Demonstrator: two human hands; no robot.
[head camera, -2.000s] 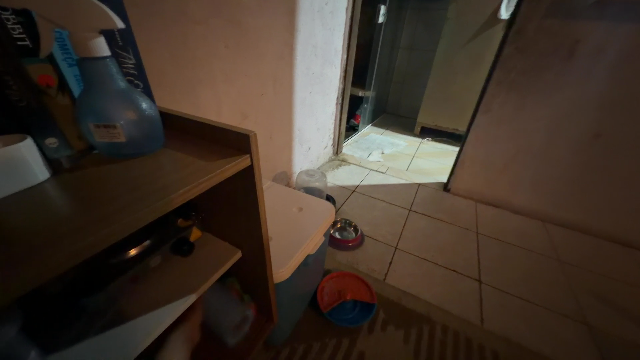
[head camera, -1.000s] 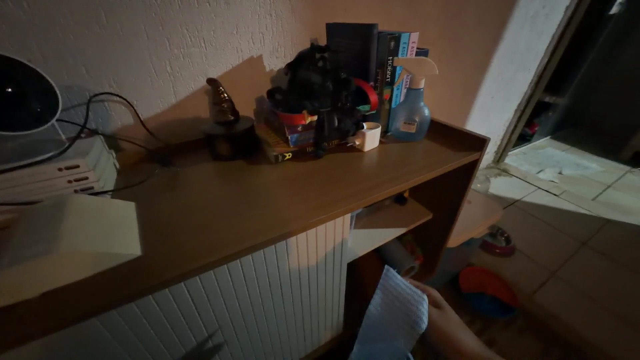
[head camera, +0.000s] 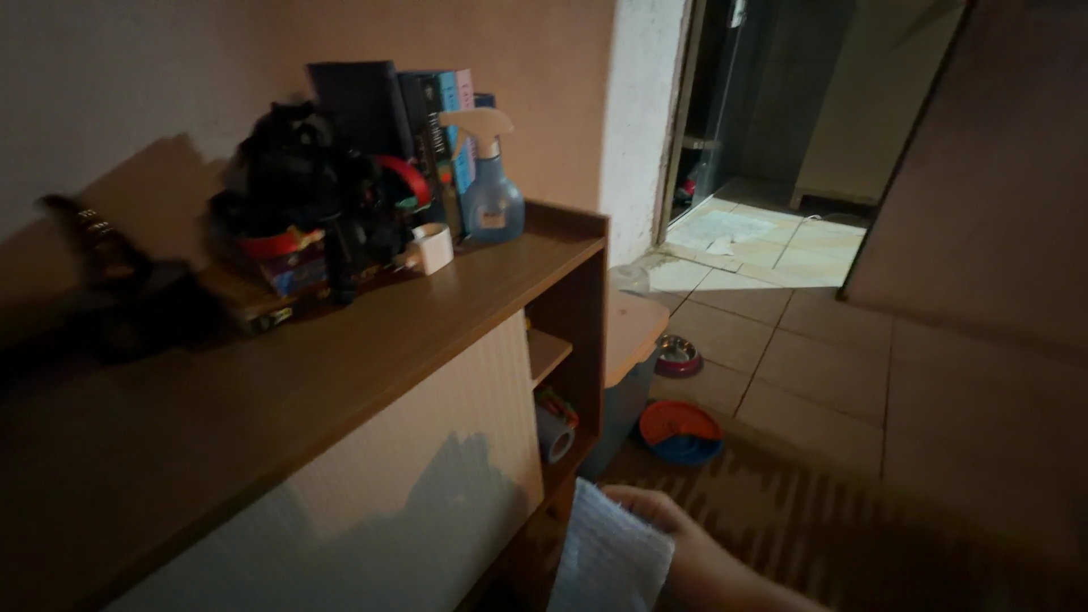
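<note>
My right hand (head camera: 659, 518) grips a light, ribbed cloth (head camera: 608, 552) at the bottom of the view, low beside the open shelf end of a wooden sideboard. The cloth hangs down from my fingers. My left hand is out of sight. On the sideboard top (head camera: 382, 340) a blue spray bottle (head camera: 495, 204) with a pale trigger head stands upright near the right end, in front of several books (head camera: 425, 110). A small white cup-like object (head camera: 433, 248) and a dark, blurred heap of things (head camera: 297, 187) with red parts are to its left.
A dark figurine (head camera: 102, 246) stands at the left. Beyond the sideboard are a lidded bin (head camera: 629, 331), a metal pet bowl (head camera: 678, 353) and a red and blue bowl (head camera: 680, 433) on the floor. A striped rug (head camera: 816, 510) lies below; a doorway (head camera: 739, 204) opens behind.
The view has swung widely between frames. My right hand, with the cloth in it, shows one second ago and now, but not two seconds ago.
</note>
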